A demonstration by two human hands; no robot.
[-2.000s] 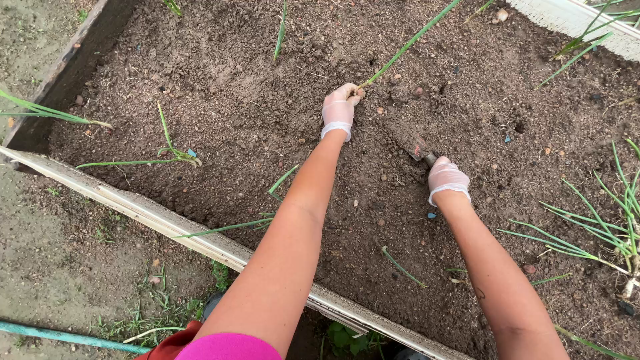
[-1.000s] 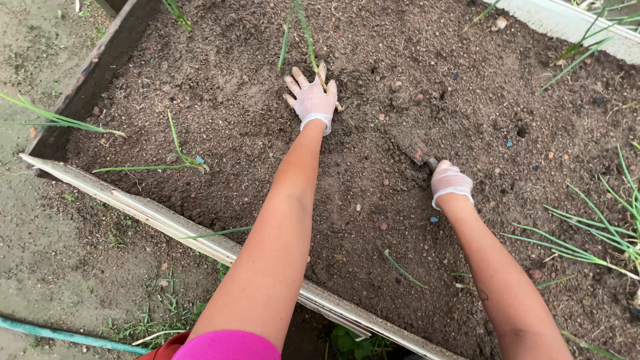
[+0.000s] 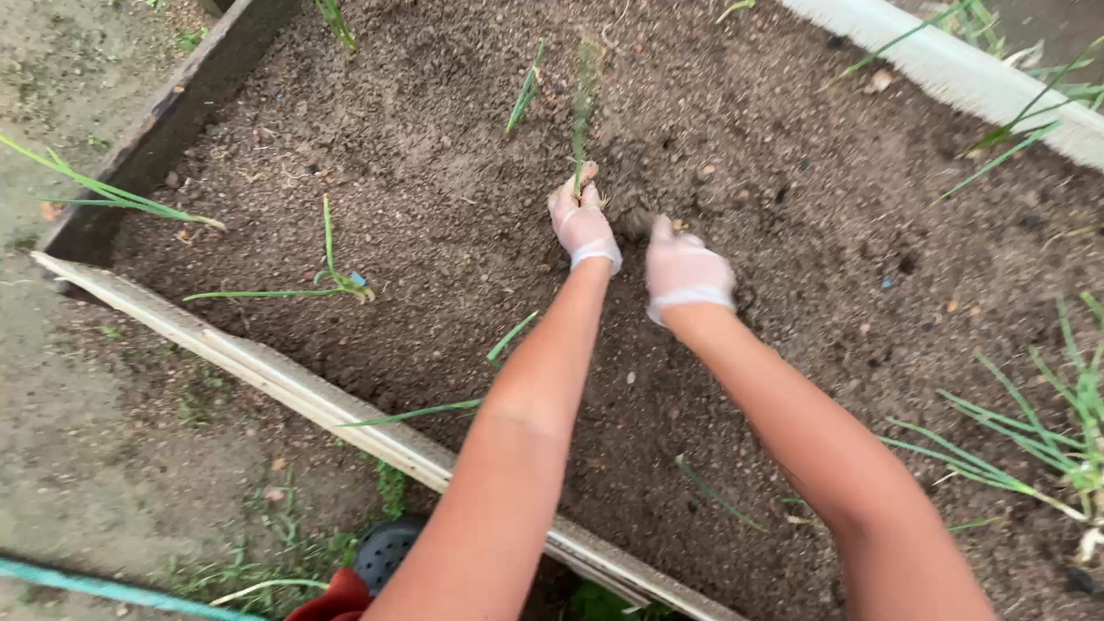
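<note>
Both hands wear thin clear gloves. My left hand (image 3: 584, 216), at the middle of the soil bed, pinches the base of a green onion plant (image 3: 580, 129), whose leaves stand up blurred above the fingers. Just to the right, my right hand (image 3: 690, 266) is closed around the handle of a small trowel (image 3: 636, 222); its blade is blurred and looks partly sunk in disturbed soil beside the left hand. Another onion shoot (image 3: 524, 90) stands in the soil above the hands, and an onion plant (image 3: 345, 285) lies at the left on the soil.
A wooden board (image 3: 250, 362) edges the bed in front, with a dark board (image 3: 155, 121) at the left and a white board (image 3: 966, 69) at the upper right. A clump of onion plants (image 3: 1069, 448) lies at the right. A teal hose (image 3: 112, 591) and a dark clog (image 3: 385, 552) are outside.
My left hand, spread on the soil a second ago, now has its fingers together on the onion's base. My right hand has moved left with the trowel, close to my left hand.
</note>
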